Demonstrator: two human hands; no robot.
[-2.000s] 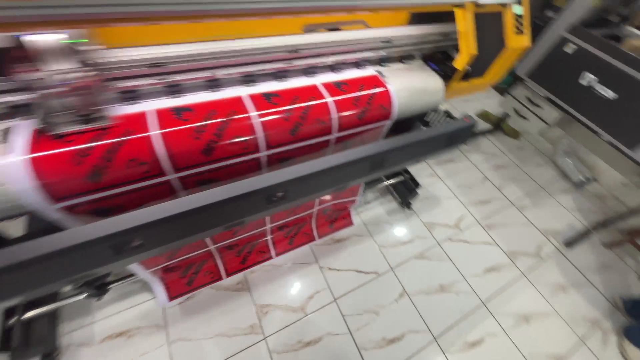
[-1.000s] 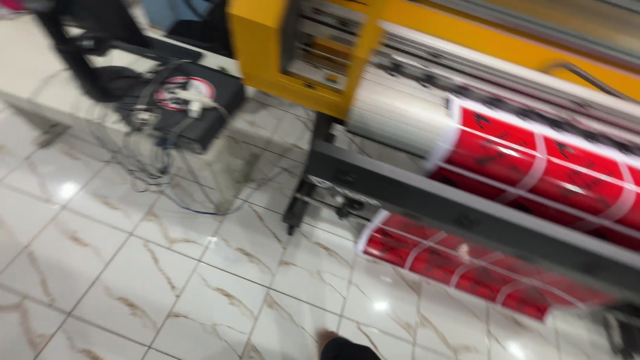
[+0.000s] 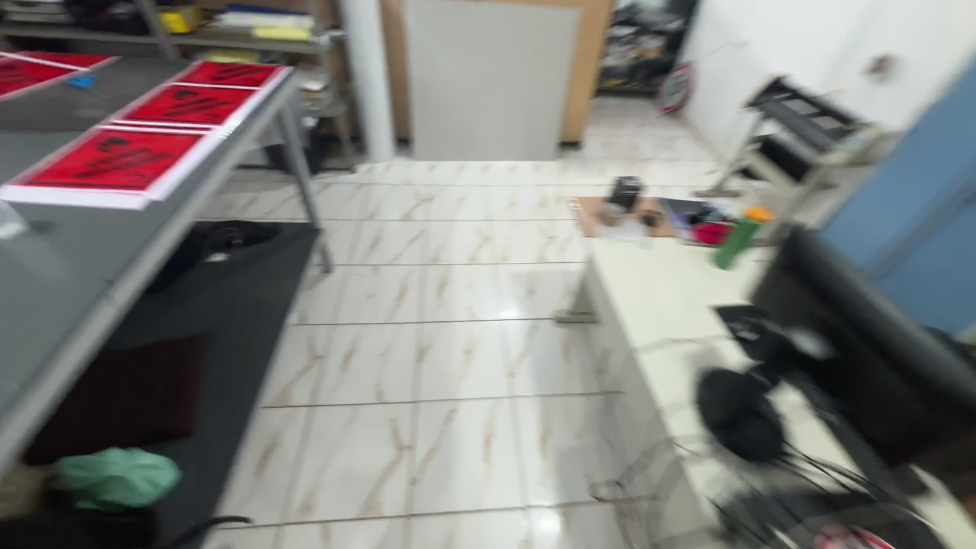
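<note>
Neither of my hands is in view. On the left, a strip of red printed sheets with black marks and white borders (image 3: 126, 158) lies along the edge of a grey-topped metal worktable (image 3: 69, 252). Another red printed sheet (image 3: 38, 72) lies farther back on the same table, near a small blue object (image 3: 81, 81). To the right is a white desk (image 3: 648, 282) that bears a green bottle with an orange cap (image 3: 736, 242), a black monitor (image 3: 862, 343) and its round stand base (image 3: 738, 415).
A tiled floor (image 3: 465, 366) runs between table and desk. The worktable's lower shelf (image 3: 252, 305) holds a green bundle (image 3: 114, 476). Cables (image 3: 816, 465) trail by the desk. Ahead stand a white column (image 3: 370, 84), a grey panel (image 3: 492, 80) and, at right, a wheelless-looking black stand (image 3: 801, 122).
The view has swung far away from the large yellow-framed printer with its red print, over to the worktable and the desk.
</note>
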